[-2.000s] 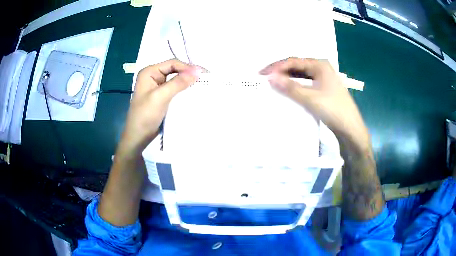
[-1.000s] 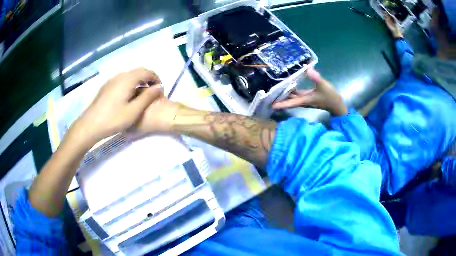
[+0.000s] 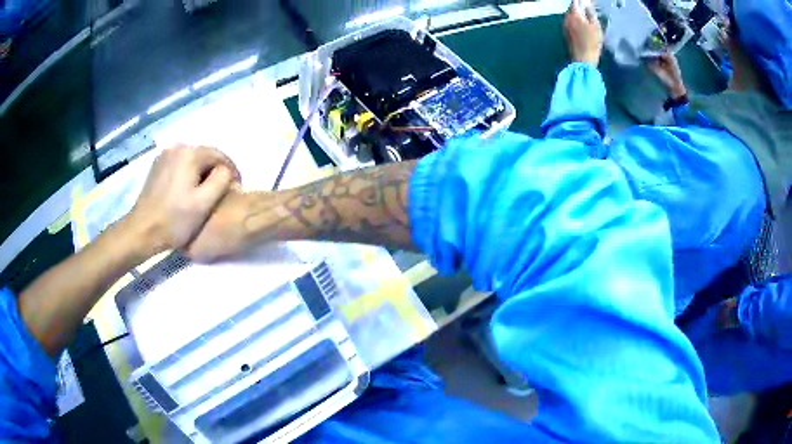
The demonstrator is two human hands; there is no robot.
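Observation:
A white unit [image 3: 236,316] with a ribbed, vented face, dark grey corner patches and a rectangular handle frame [image 3: 358,381] lies tilted in front of me. My left hand [image 3: 178,198] is at its far end, fingers curled against my right hand. My right hand [image 3: 221,227] is beside and partly under it, its tattooed forearm reaching in from the right. The fingertips are hidden, so what they hold cannot be told. A thin purple-white flat cable [image 3: 297,149] runs from behind the hands to an open white housing [image 3: 308,87] with a blue circuit board [image 3: 460,106] and black module [image 3: 391,62].
A white mat [image 3: 334,256] with pale yellow tape [image 3: 391,305] lies under the unit on a green bench. A dark shiny surface [image 3: 200,43] runs behind. At right, a person in a blue smock [image 3: 695,182] sits close; hands [image 3: 584,36] and white parts [image 3: 630,30] show beyond.
My view has turned right, bringing the open housing and neighbours into sight. My hands, earlier apart on the unit, are now together. Another person's hand has left the open housing's near edge.

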